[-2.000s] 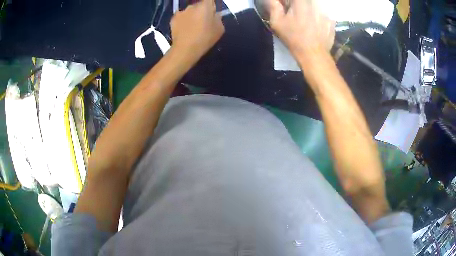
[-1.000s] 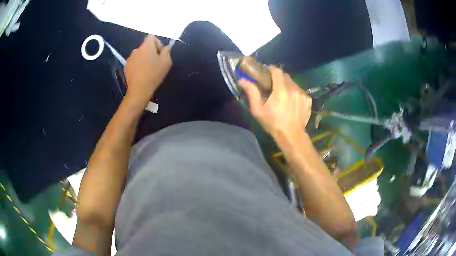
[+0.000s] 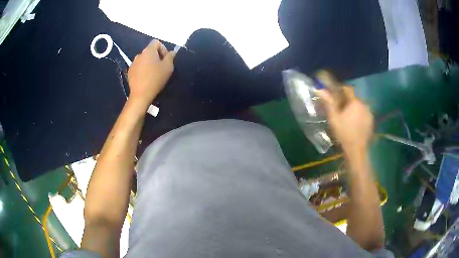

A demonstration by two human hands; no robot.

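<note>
A white fabric panel (image 3: 201,15) with a curved cut-out lies on the black table. My left hand (image 3: 151,70) pinches narrow white tape (image 3: 176,49) at the panel's lower edge, beside the cut-out. The tape runs back to a white tape roll (image 3: 101,46) on the table. My right hand (image 3: 347,113) grips the steam iron (image 3: 307,103) by its handle. The iron is blurred and tilted, held off the panel past the table's front edge, with its metal soleplate showing.
A small white scrap (image 3: 153,110) lies by my left wrist. A pale sheet (image 3: 405,35) lies at the table's right end. Yellow-framed racks (image 3: 322,162) with white cloth stand below the front edge. A cord hangs at the right.
My right hand has swung the iron right, away from the panel and past the table edge. My left hand still holds the tape at nearly the same place by the panel.
</note>
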